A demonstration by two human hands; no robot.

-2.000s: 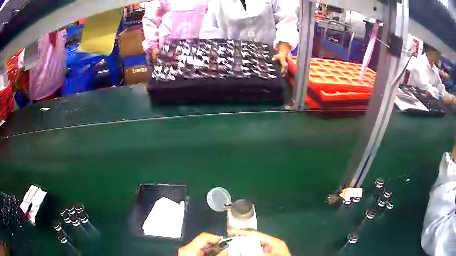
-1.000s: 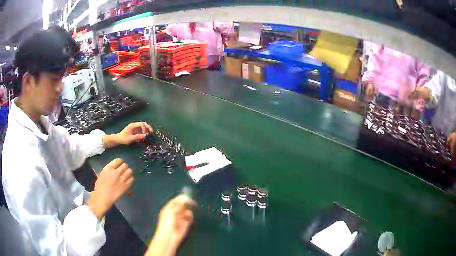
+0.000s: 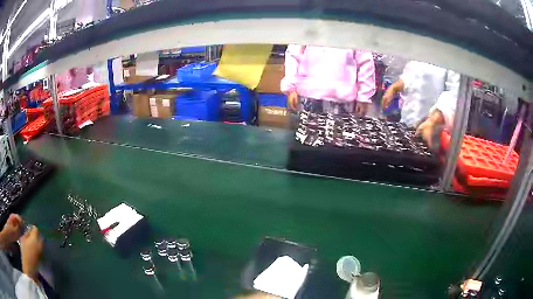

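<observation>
A sliver of skin, which looks like my left hand (image 3: 257, 296), shows blurred at the bottom edge below the black bin; its fingers and anything in them are hidden. My right hand is out of the picture. The black bin (image 3: 267, 247) holds a white cloth or paper (image 3: 283, 277). Right of it stands a whitish bottle (image 3: 365, 287), cut by the bottom edge, with a pale translucent round lid (image 3: 348, 267) beside its top. Left of the bin, several round shiny pieces (image 3: 173, 250) stand in a cluster, with two more (image 3: 148, 262) close by on the left.
A loose heap of small parts (image 3: 77, 225) lies beside a white box (image 3: 121, 223). Another person's hands (image 3: 26, 240) are at lower left. Across the bench are a thick black tray (image 3: 362, 143), orange-red trays (image 3: 486, 157) and coworkers. A metal post (image 3: 507, 225) stands at right.
The view swung left to the neighbour, then partly back right. My left hand, earlier extended near the cluster, now shows only at the bottom edge. My right hand has left the picture.
</observation>
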